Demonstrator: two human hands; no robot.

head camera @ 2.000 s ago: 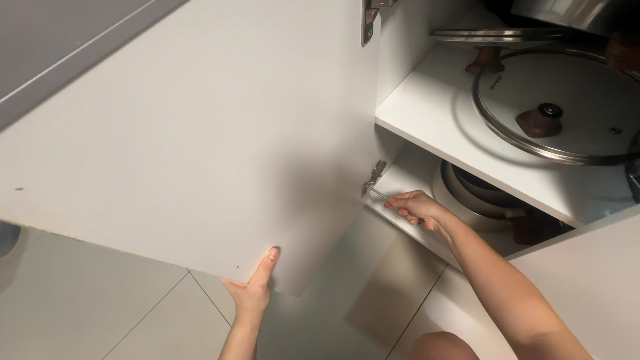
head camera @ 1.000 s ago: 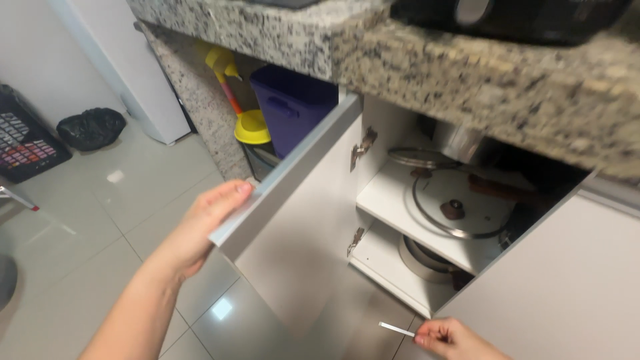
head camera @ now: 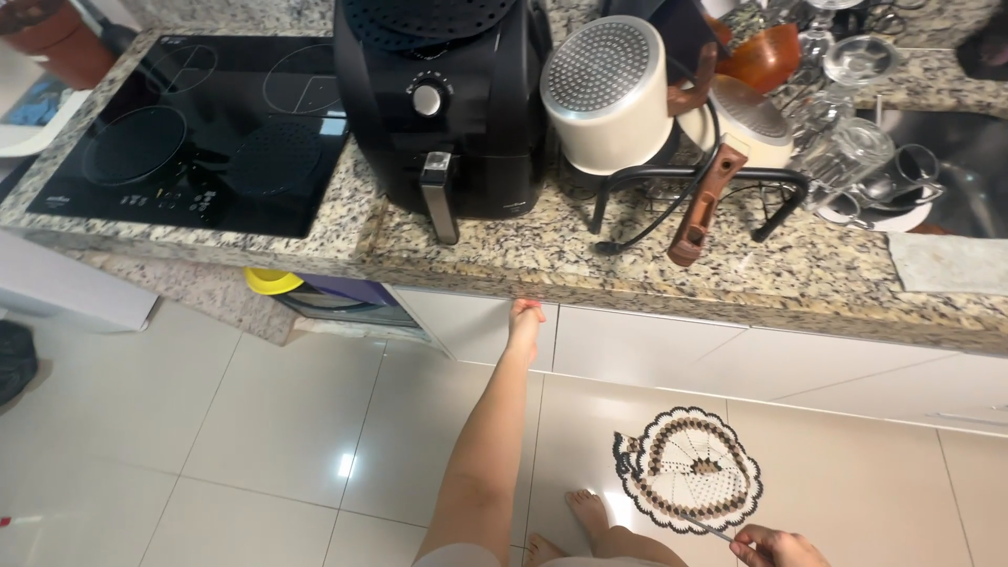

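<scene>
My left hand is at the top edge of the white cabinet door, just under the granite counter's edge; the door sits closed against the cabinet. Its fingers are partly hidden, so whether they grip the edge is unclear. At the lower right, my right hand holds a thin metal tool, perhaps a screwdriver, pointing up and left over a crocheted rug.
On the granite counter stand a black air fryer, an upturned cream pot, a brown-handled pan and glassware beside the sink. A black cooktop lies left. Yellow and purple items show below.
The cabinet door, open in both earlier frames with pans and lids visible inside, is now closed. My right hand has moved away from the lower hinge, still holding the tool. The view has shifted strongly.
</scene>
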